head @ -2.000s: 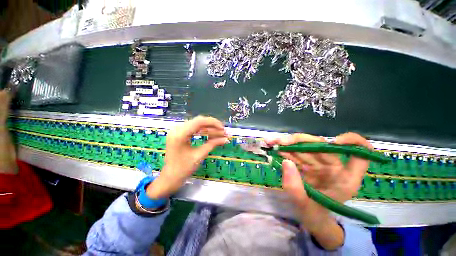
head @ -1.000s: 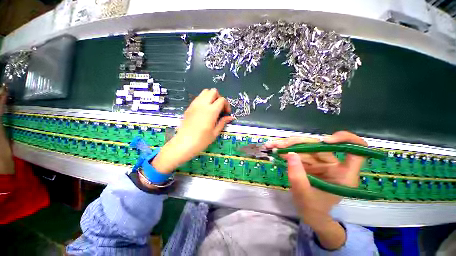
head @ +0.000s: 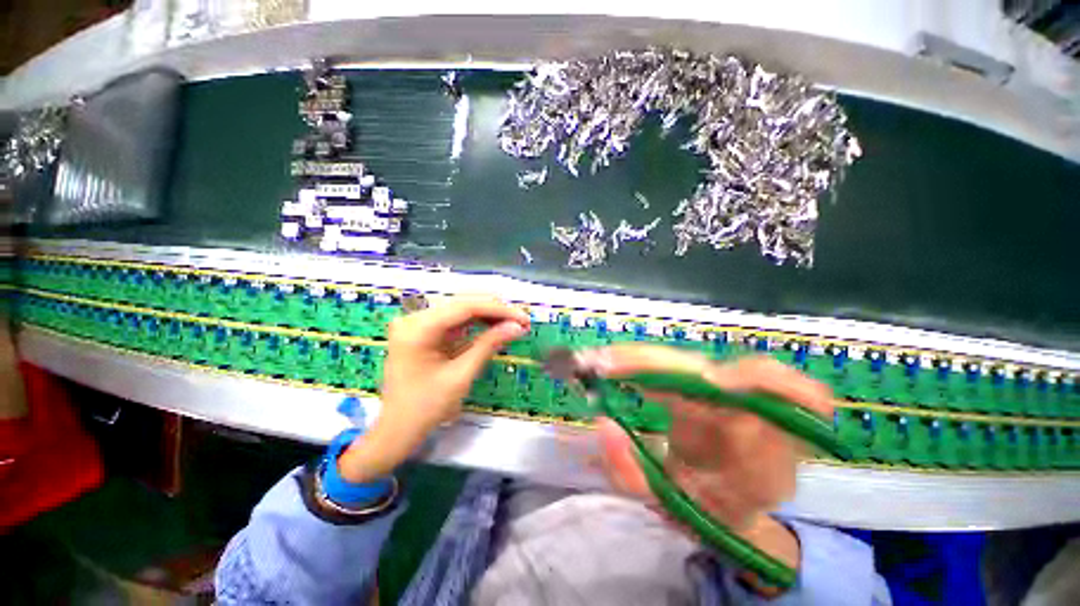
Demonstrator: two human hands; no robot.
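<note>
My left hand [head: 438, 361] is over the green circuit boards [head: 278, 337], thumb and forefinger pinched at a tiny light piece, too small to make out clearly. A blue strap is on the left wrist. My right hand [head: 722, 438], blurred, holds green-handled cutters [head: 681, 491], handles spread, with the jaws just right of and below my left fingertips. A large pile of silver leaded components [head: 770, 154] lies on the dark green mat behind the boards, with a small cluster [head: 586, 240] nearer me.
White block components [head: 355, 219] with long thin wires lie left of the pile. A greyish clear plastic bag or tray [head: 119, 148] and another silver pile [head: 42, 140] are at far left. A metal rail edge [head: 521, 447] runs along the boards' near side. A person's red clothing [head: 47, 438] shows at left.
My left hand has come back from the small component cluster to above the boards, its fingertips pinched. My right hand has moved left and tilted the cutters, bringing the jaws closer to my left fingers.
</note>
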